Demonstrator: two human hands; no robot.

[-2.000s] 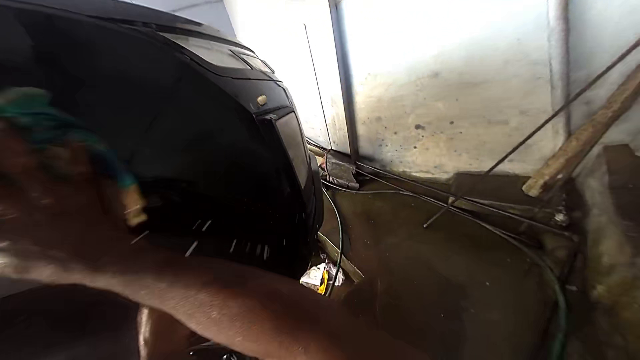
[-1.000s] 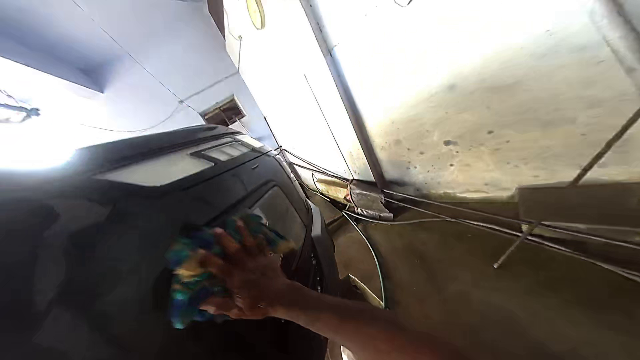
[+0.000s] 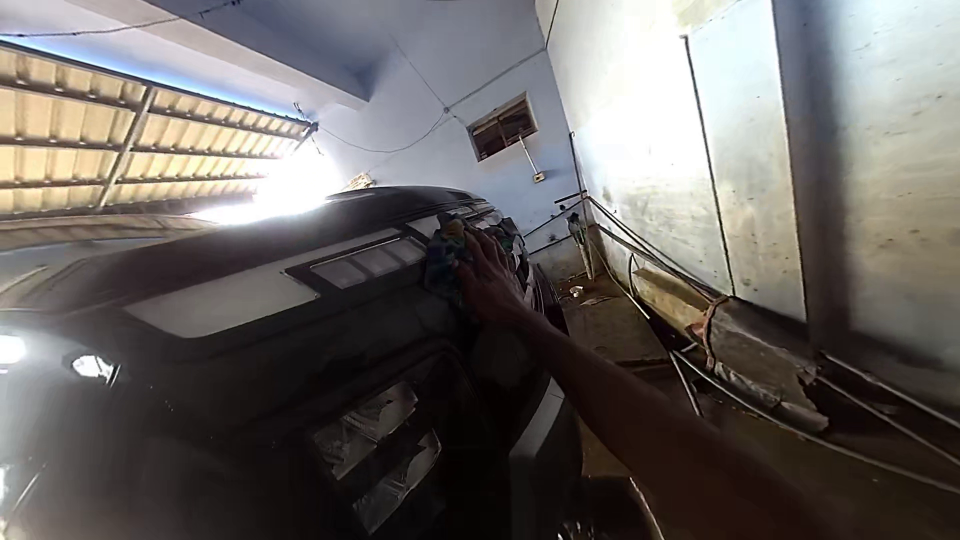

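Observation:
My right hand (image 3: pixel 491 281) rests on a crumpled blue-green patterned cloth (image 3: pixel 446 259), pressing it to the upper body of a black vehicle (image 3: pixel 300 375). The fingers spread over the cloth, beside a pale slotted panel (image 3: pixel 367 262) in the bodywork. A longer pale panel (image 3: pixel 225 304) lies to the left, and a clear lamp-like part (image 3: pixel 382 450) sits low on the vehicle. My right forearm crosses from the lower right. My left hand is out of view.
On the right stands a stained wall (image 3: pixel 645 150). Hoses or cables (image 3: pixel 765 420) run along the wet floor beside a broken slab (image 3: pixel 765 360). A small window opening (image 3: pixel 502 127) is in the far wall. Corrugated roofing (image 3: pixel 60 112) is at upper left.
My right hand and the cloth have moved over the bodywork to a place beside the slotted panel. The view has swung up, showing more of the ceiling and far wall.

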